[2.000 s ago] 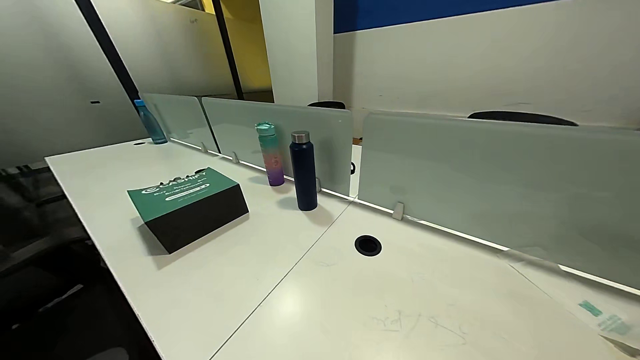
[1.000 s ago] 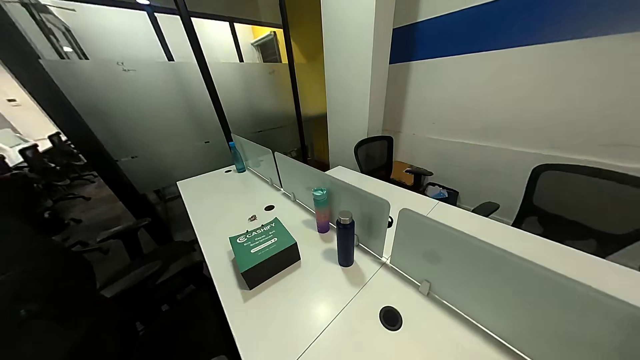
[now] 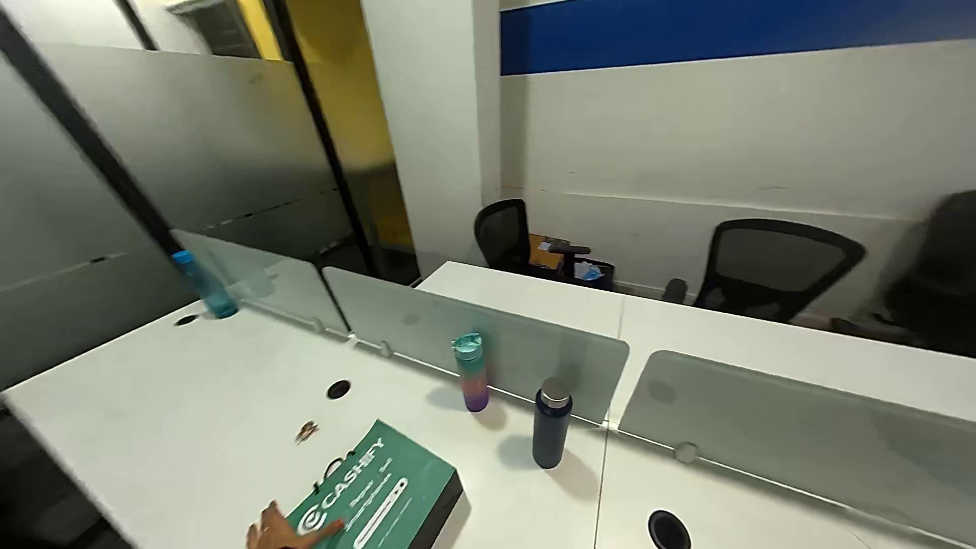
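My left hand (image 3: 286, 530) comes in at the bottom edge, fingers spread, with the thumb over the lower left corner of a green and black paper bag (image 3: 396, 484) lying on the white desk. Whether the hand grips the bag cannot be told. The bag bears white writing and has dark handles. Beyond it, a small brownish item (image 3: 306, 432) lies on the desk. A teal-to-purple bottle (image 3: 472, 374) and a dark blue bottle with a metal cap (image 3: 551, 423) stand upright to the right. My right hand is not in view.
Frosted glass dividers (image 3: 488, 335) run along the desk (image 3: 191, 404). A blue bottle (image 3: 206, 286) stands at the far left corner. Round black cable holes (image 3: 338, 389) sit in the desktop. Mesh chairs (image 3: 778, 263) stand behind the second desk (image 3: 686, 324).
My left hand has come into view at the bag's lower left corner. The view has moved closer to the bag and bottles.
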